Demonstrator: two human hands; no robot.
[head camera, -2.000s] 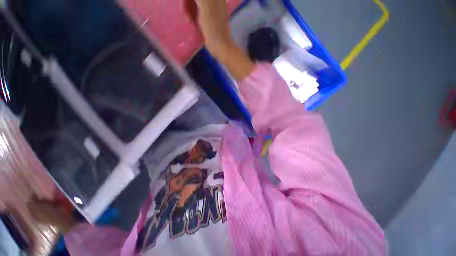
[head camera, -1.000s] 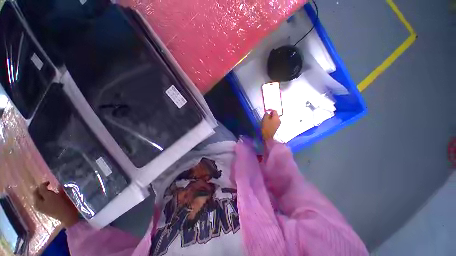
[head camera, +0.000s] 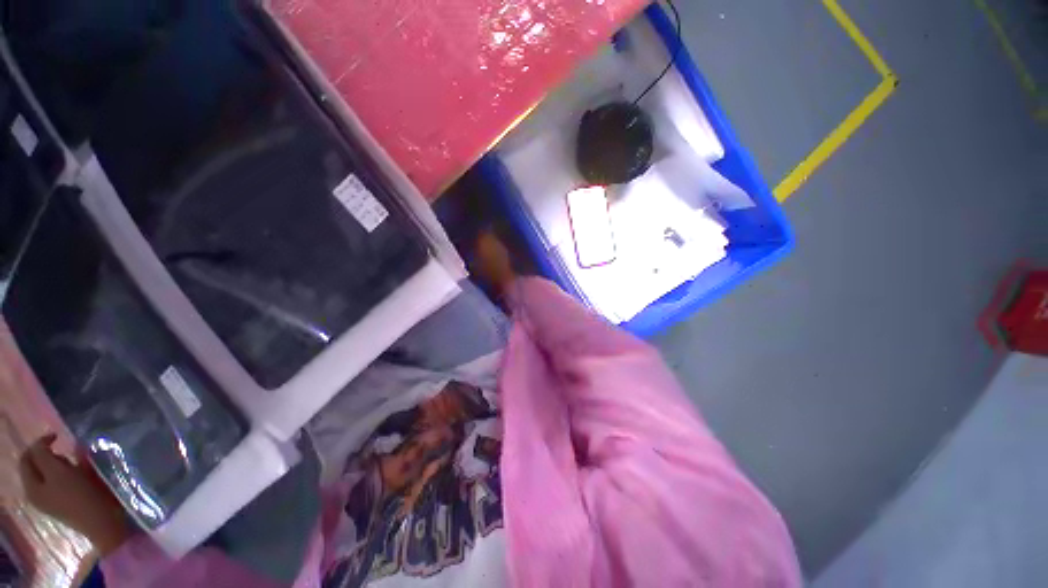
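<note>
A phone or small handheld device (head camera: 592, 226), white and lit, lies on white sheets (head camera: 678, 247) in the blue bin (head camera: 753, 247). My right hand (head camera: 494, 258) is dim and blurred between the bin and the tray, away from the phone; its fingers are unclear. Dark tablets (head camera: 287, 230) lie in a pale tray (head camera: 356, 345) at the left, each with a white label (head camera: 360, 202). My left hand (head camera: 71, 494) is at the tray's lower left edge over the shiny film, empty, with fingers apart.
Shiny red-pink film (head camera: 448, 80) covers the bench beyond the tray. A black round item (head camera: 615, 144) with a thin cord lies in the bin. Yellow lines (head camera: 839, 138) mark the grey floor. A red object (head camera: 1023, 310) stands at the far right.
My right hand has let go of the phone and moved left out of the bin; the phone stays on the sheets. The view has shifted slightly, and my left hand remains beside the tray.
</note>
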